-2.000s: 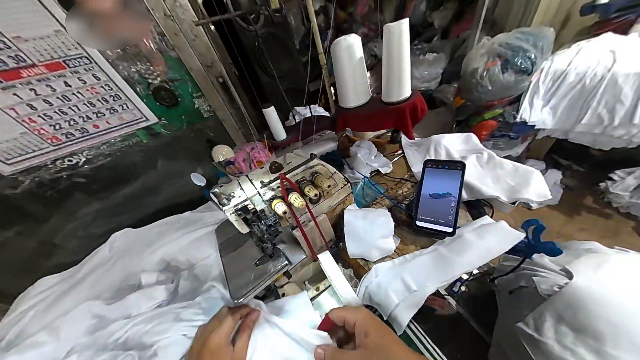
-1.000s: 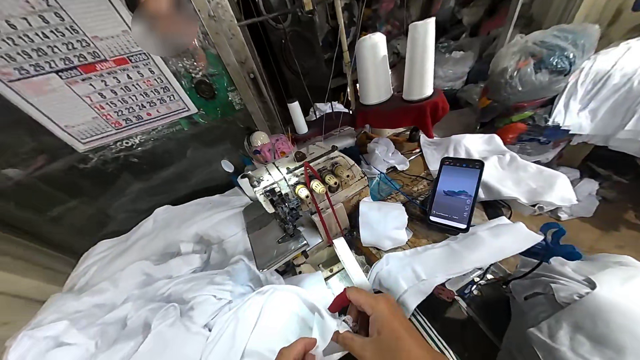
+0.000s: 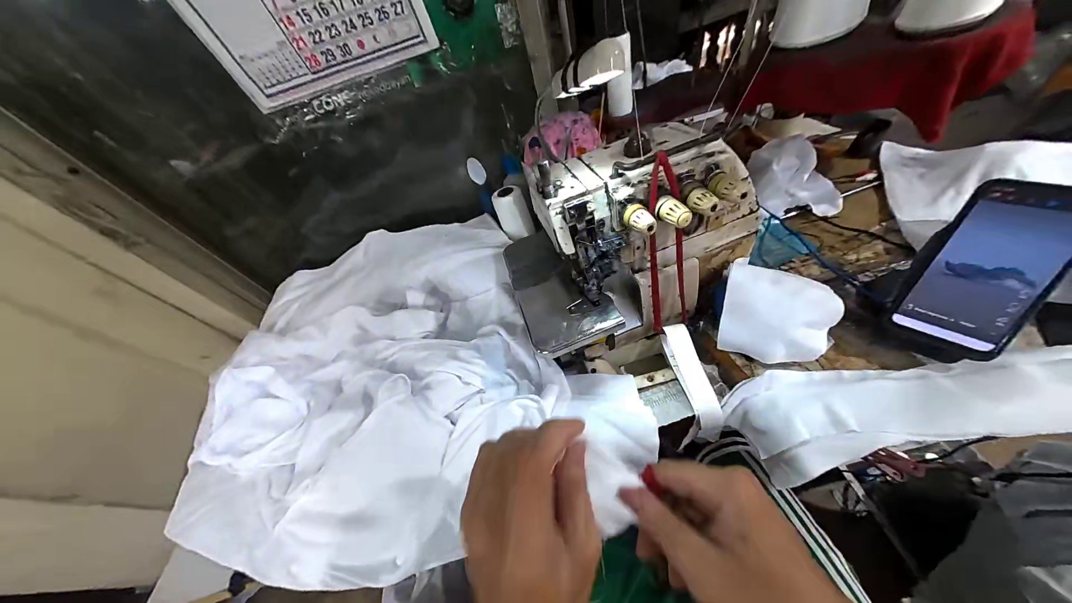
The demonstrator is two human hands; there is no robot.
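A heap of white fabric (image 3: 385, 377) lies at the left of a serger sewing machine (image 3: 662, 201) with yellowish tension dials. At the bottom centre, my left hand (image 3: 532, 502) lies over the fabric's near right edge, its fingers close together; what is between them is hidden. Just right of it, my right hand (image 3: 729, 528) pinches a small red item (image 3: 651, 479) between thumb and fingers, beside the cloth edge. A red cord (image 3: 655, 251) hangs over the machine's front, and a white strip loop (image 3: 693, 377) hangs below it.
A phone (image 3: 988, 268) with a lit screen stands at the right. White fabric pieces (image 3: 775, 314) lie on the cluttered table, a long white band (image 3: 904, 410) nearer me. Thread cones (image 3: 821, 18) stand behind on red cloth. A calendar (image 3: 335, 42) hangs on the dark wall.
The view has moved closer to the machine. My left hand, low and mostly out of view a second ago, has come up onto the fabric. My right hand still pinches the red item.
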